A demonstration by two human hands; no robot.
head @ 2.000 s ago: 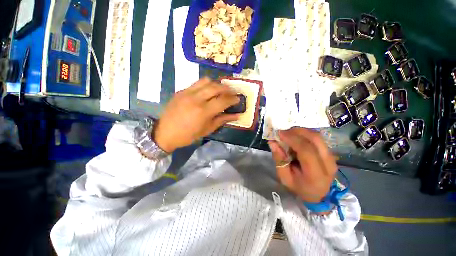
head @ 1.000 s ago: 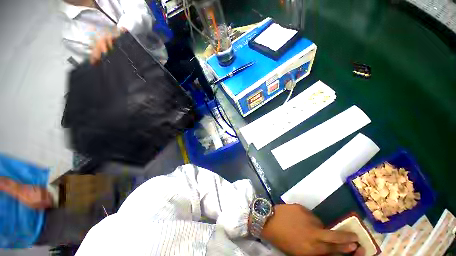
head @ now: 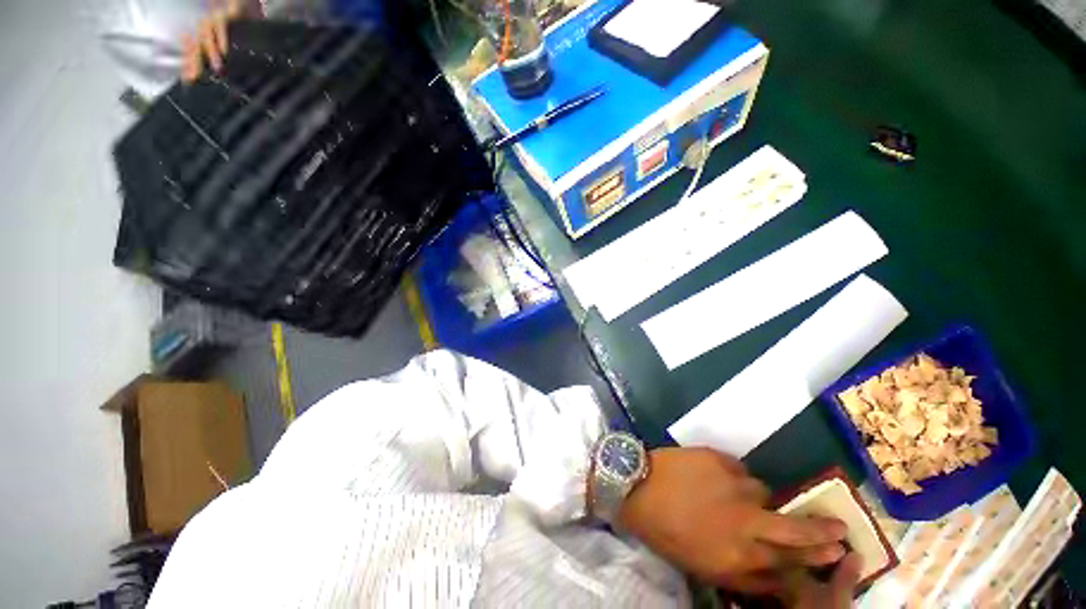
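Observation:
My left hand (head: 726,523), with a metal wristwatch, is low in the picture over the cream pad (head: 877,548) in its red-brown frame. Its fingers are closed around a small dark piece, apparently a watch housing (head: 847,548), mostly hidden by the fingers and resting at the pad. Printed adhesive sheets (head: 979,550) lie right of the pad, cut off by the lower edge. My right hand is not in view.
A blue bin (head: 1013,447) of tan bits stands beyond the pad. White strips (head: 774,292) and a blue-and-white controller (head: 649,131) lie farther off. At left, a person's hand (head: 212,42) holds black trays (head: 286,167); a cardboard box (head: 191,452) is below.
The view has swung left, bringing the person with black trays into sight and taking my right hand out. The trays have since shifted, uncovering the cardboard box. My left hand stays at the pad.

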